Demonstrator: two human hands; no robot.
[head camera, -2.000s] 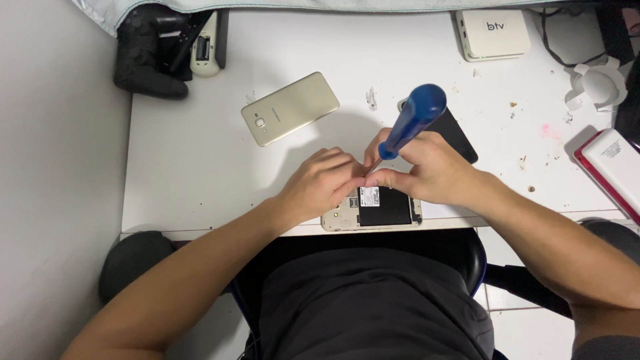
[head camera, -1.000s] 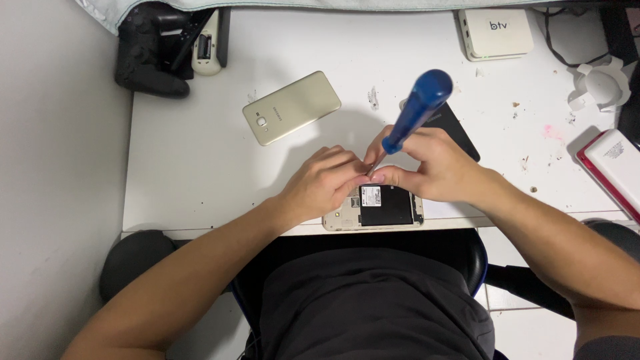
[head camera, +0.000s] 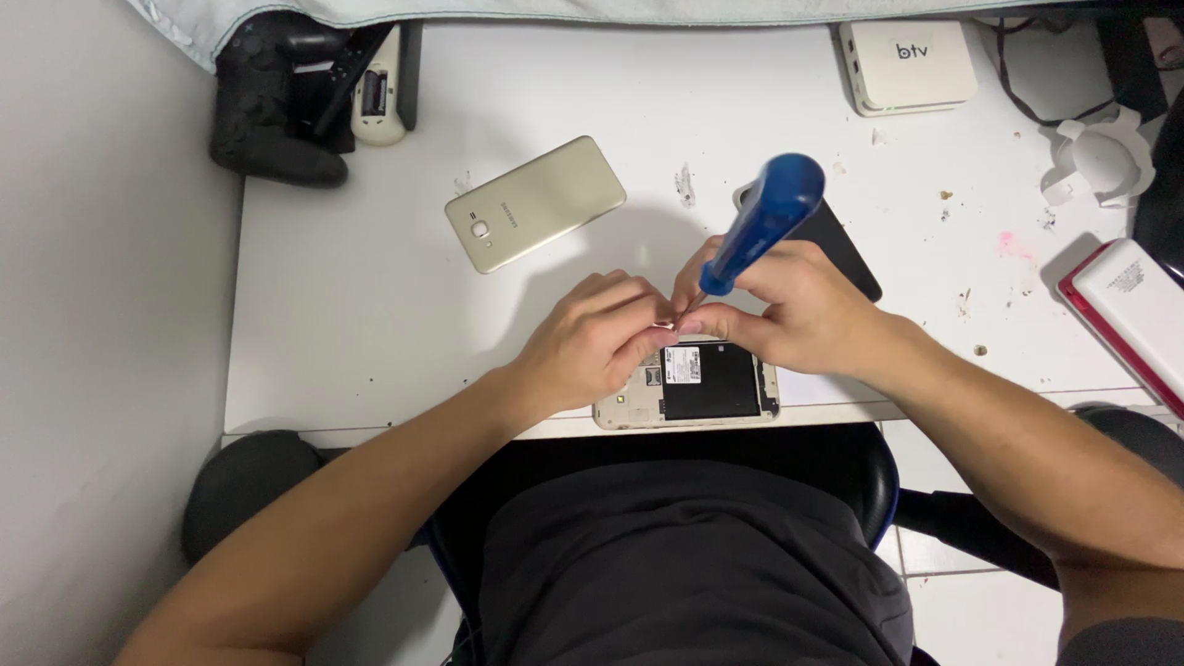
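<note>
A smartphone body (head camera: 710, 381) with its back off lies at the table's near edge, its battery bay showing black with a white label. My right hand (head camera: 786, 301) is closed on the lower part of a screwdriver (head camera: 763, 222), whose blue handle rises tilted to the right. My left hand (head camera: 606, 338) is over the phone's upper left, its thumb and finger pinching a small light-coloured piece beside the screwdriver's shaft; what the piece is I cannot tell. The tip is hidden between the fingers. Farther back lies a gold Samsung phone back cover (head camera: 536, 203).
A black flat object (head camera: 844, 250) lies partly behind my right hand. At the back left are a black game controller (head camera: 268, 111) and a remote control (head camera: 377, 92). A white box (head camera: 911, 69), a white plastic part (head camera: 1099, 157) and a red-and-white device (head camera: 1124, 305) are on the right.
The screwdriver's handle has tilted farther to the right and back. Both hands have stayed nearly in place over the phone.
</note>
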